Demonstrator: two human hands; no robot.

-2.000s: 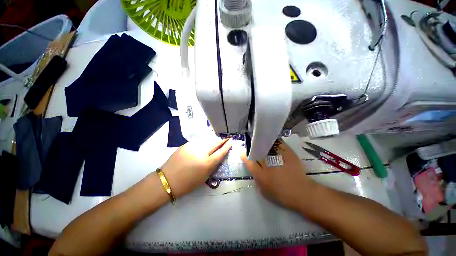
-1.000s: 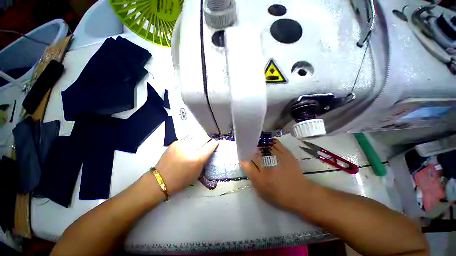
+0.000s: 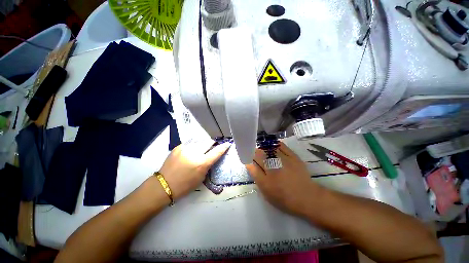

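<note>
The white sewing machine head (image 3: 329, 51) fills the upper middle, with the white lamp (image 3: 240, 87) hanging in front of the needle area. My left hand (image 3: 189, 167) lies on the table left of the shiny needle plate (image 3: 229, 169), fingertips reaching under the head. My right hand (image 3: 280, 177) lies right of the plate, its fingertips behind the lamp and small metal parts. Both hands are bare. A dark edge shows by the fingertips, but what the fingers touch is hidden. Dark fabric pieces (image 3: 108, 87) lie heaped left of the machine.
Red-handled snips (image 3: 347, 164) and a green tool (image 3: 380, 155) lie right of my right hand. A black slab (image 3: 46, 92) and grey pieces (image 3: 33, 159) lie far left. A green fan (image 3: 149, 20) and pale blue bins (image 3: 36, 54) stand behind. Measuring tape (image 3: 231, 251) lines the front edge.
The machine head and lamp have shifted left in the picture as the view moved. Both hands stay beside the needle plate with nearly the same pose.
</note>
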